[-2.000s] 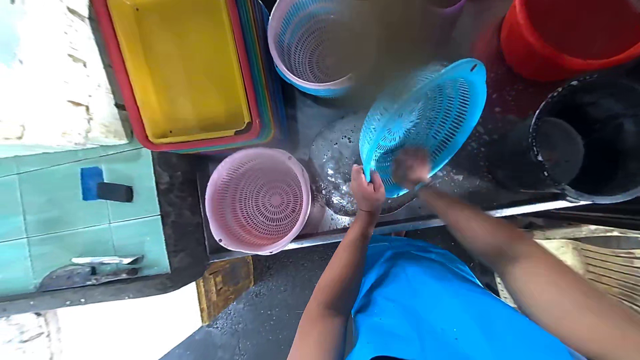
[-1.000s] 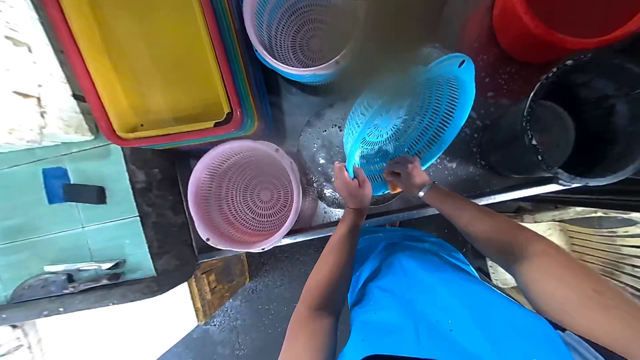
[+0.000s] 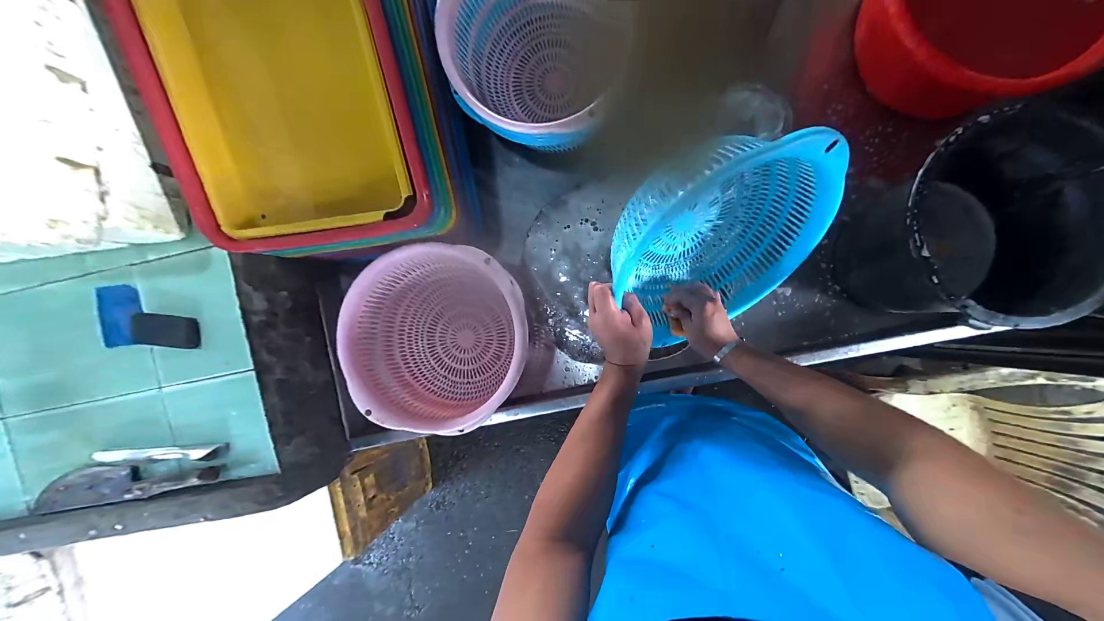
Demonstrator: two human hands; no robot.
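Observation:
A blue plastic colander [image 3: 776, 224] is tilted up on its side over a round basin of water [image 3: 569, 250] with bubbles on it. My left hand [image 3: 619, 326] is closed on the colander's near rim. Inside the colander, my right hand [image 3: 700, 319] is closed on a small orange-brown thing, perhaps a scrubbing pad, pressed to the wall near the rim; the fingers hide most of it. A pink plastic colander [image 3: 431, 336] stands to the left of my left hand, at the metal edge.
Stacked trays, a yellow one [image 3: 276, 112] on top, lie upper left. Nested pink and blue colanders [image 3: 535, 69] stand behind the basin. A red tub [image 3: 931, 69] and a black bucket [image 3: 1018, 216] are at right. The metal counter edge [image 3: 862, 345] runs before me.
My right hand has moved within the blue colander, down toward its near rim. My left hand stays on the rim.

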